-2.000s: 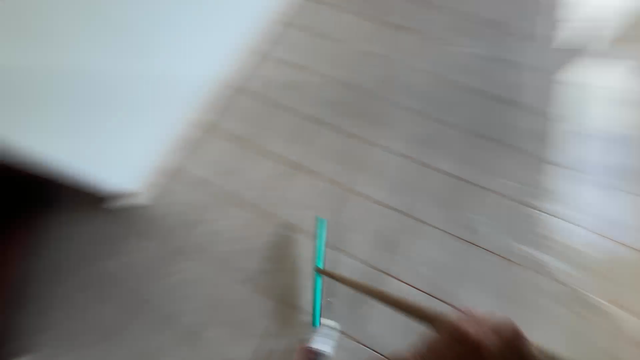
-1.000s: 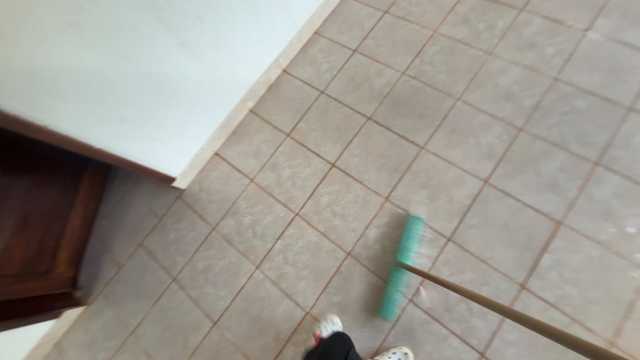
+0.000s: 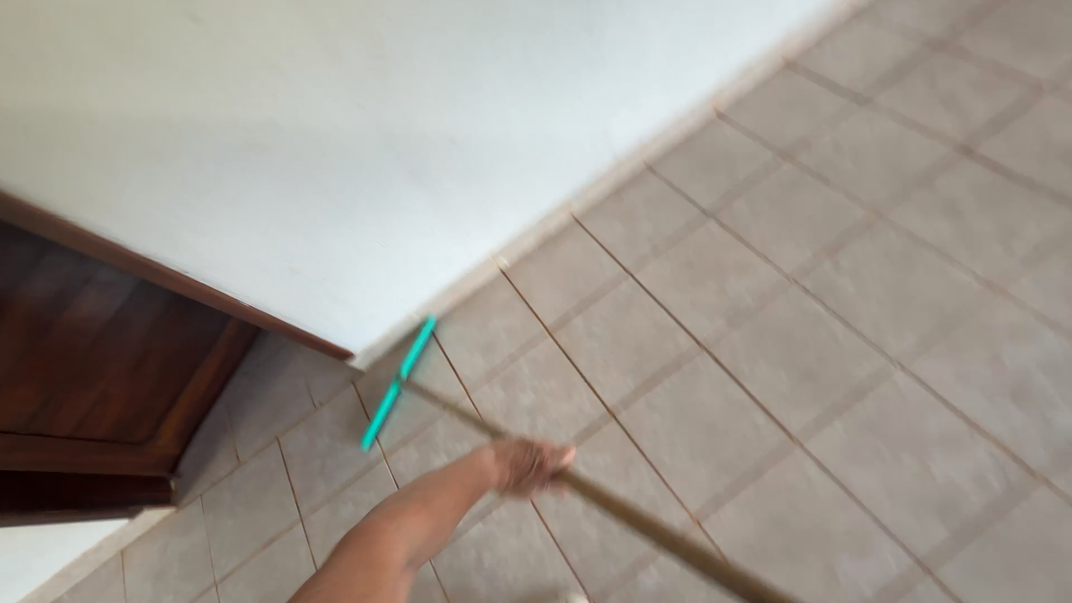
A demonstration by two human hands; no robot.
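Note:
My left hand [image 3: 532, 466] is closed around the long wooden handle [image 3: 662, 523] of a floor squeegee, partway along its length. The forearm comes in from the bottom edge. The squeegee's narrow teal head [image 3: 399, 382] lies on the tiled floor [image 3: 670, 402] close to the corner of the white wall, its upper end near the baseboard. From the hand, the handle runs down to the right and out of the frame. My right hand is not in view. The hand and head are somewhat blurred.
A white wall [image 3: 402, 151] with a pale baseboard [image 3: 611, 191] borders the floor and ends at a corner. Left of it, a dark brown wooden door [image 3: 100, 343] stands in a wood-framed opening. Tiles continue past the corner toward the door.
The squeegee head has moved over to the wall corner; one second ago it lay on the tiles away from the wall. My left hand and forearm have come into view on the handle.

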